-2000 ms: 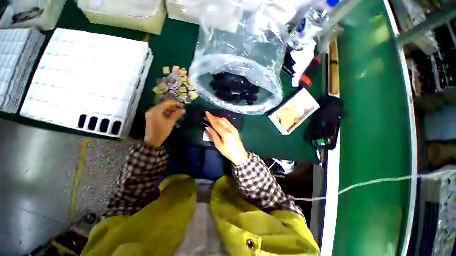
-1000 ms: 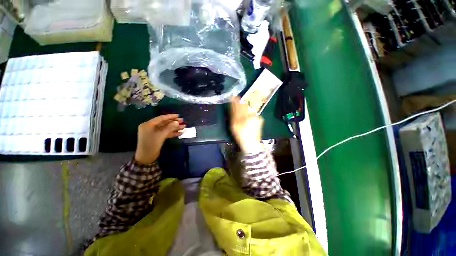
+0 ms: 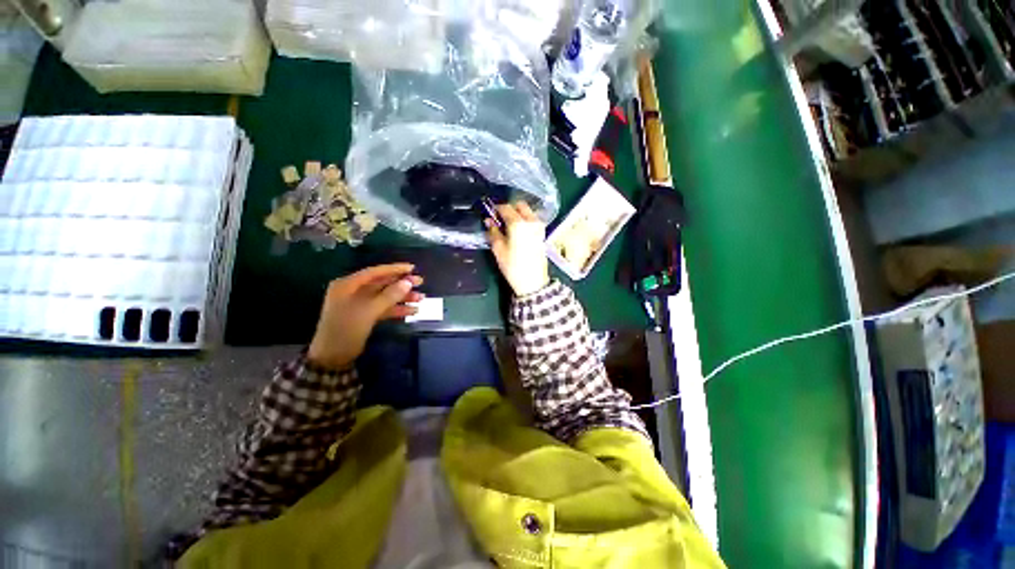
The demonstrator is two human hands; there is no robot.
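My left hand [image 3: 365, 311] is over the black mat [image 3: 451, 272], thumb and fingertips close together; whether a small piece is between them cannot be told. My right hand [image 3: 519, 242] is at the near right rim of the clear plastic bag [image 3: 384, 217], a small black part [image 3: 491, 210] at its fingertips. More black parts [image 3: 440, 191] lie inside the bag. A white label or block [image 3: 425, 310] lies beside my left fingertips. A pile of small tan and grey pieces [image 3: 319, 209] lies left of the bag. The white blister tray [image 3: 117, 228] has several dark pockets in its front row.
A white card or shallow box [image 3: 590, 228] lies right of the bag, beside a black pouch [image 3: 653, 239]. Behind them are a red-and-black tool [image 3: 608, 142] and a clear bottle [image 3: 588, 50]. Cream boxes [image 3: 167, 50] stand behind. A white cable [image 3: 779, 333] crosses the green conveyor [image 3: 768, 256].
The view has shifted. My right hand went from the mat to near the white card, then to the bag's rim with a black part. My left hand moved from the tan pile to the mat.
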